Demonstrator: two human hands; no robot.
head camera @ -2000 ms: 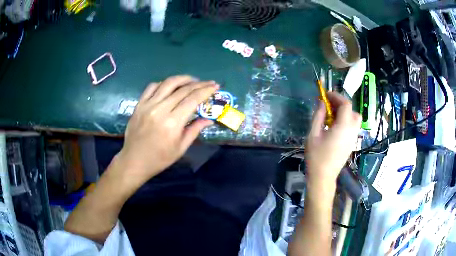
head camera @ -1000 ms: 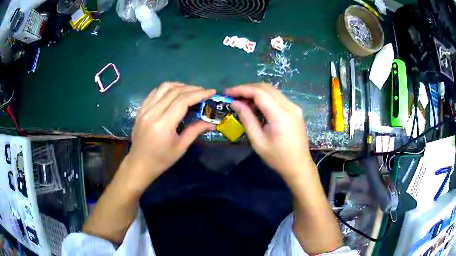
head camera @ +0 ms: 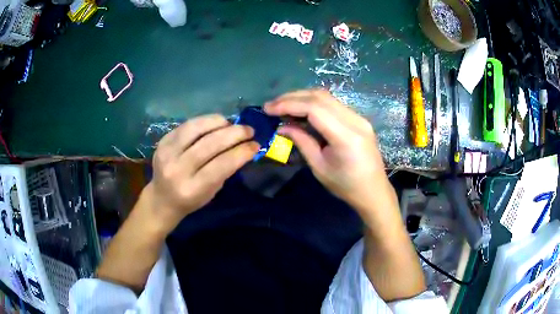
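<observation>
A small blue watch case (head camera: 258, 127) with a dark face side up is held between both hands near the bench's front edge. My left hand (head camera: 199, 156) grips its left side with bent fingers. My right hand (head camera: 328, 138) has thumb and fingers at its right side. A yellow block, perhaps a battery (head camera: 279, 149), sticks out at the lower right of the case, beside the right thumb. The inside of the case is hidden.
A pink frame (head camera: 116, 81) lies at the left. Orange-handled knife (head camera: 418, 111), slim metal tools and a green tool (head camera: 493, 101) lie at the right. Pink-white pieces (head camera: 291, 32) and a tape roll of small parts (head camera: 447, 24) lie farther back. White trays (head camera: 531, 270) stand at both sides.
The orange-handled knife was in my right hand and now lies on the bench. My right hand has joined the left at the case. The case's open inside showed before; now a dark face covers it.
</observation>
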